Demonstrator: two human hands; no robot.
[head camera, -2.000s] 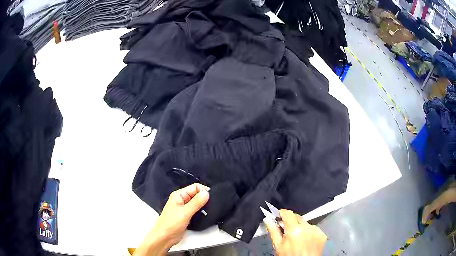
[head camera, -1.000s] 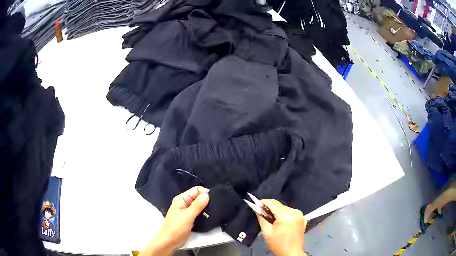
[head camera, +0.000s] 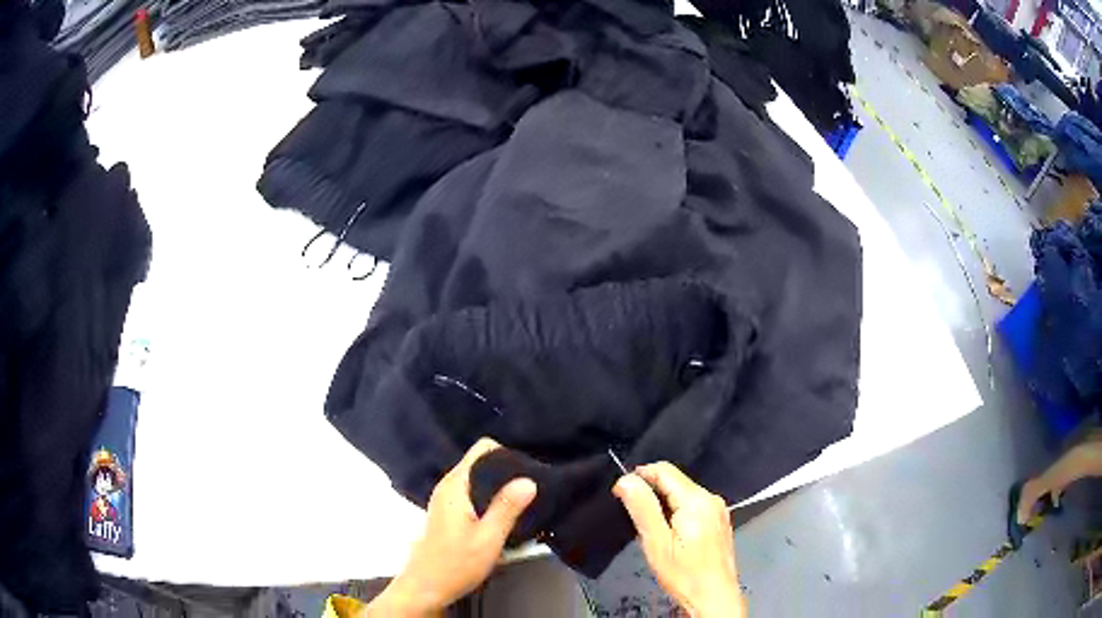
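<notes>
Black trousers or shorts (head camera: 592, 181) lie spread to the table's near edge. Their gathered elastic waistband (head camera: 568, 324) faces me. A thin pale strand (head camera: 465, 389) lies inside the waist opening. My left hand (head camera: 465, 531) pinches a fold of the near waistband between thumb and fingers. My right hand (head camera: 683, 525) holds the thread snips (head camera: 619, 461) at the right of that fold. Only a thin silver tip of the snips shows; the rest is hidden in the hand.
A heap of black garments (head camera: 67, 278) stands at left, near a dark blue Luffy case (head camera: 112, 471). The white table (head camera: 230, 398) has a pile of black garments (head camera: 399, 85) ahead. At right are a blue bin (head camera: 1027, 344) and a person's hand (head camera: 1063, 477).
My left hand has folded the near waistband over, and the white mark on it no longer shows. My right hand has moved slightly right and down from a second ago. The view has shifted slightly.
</notes>
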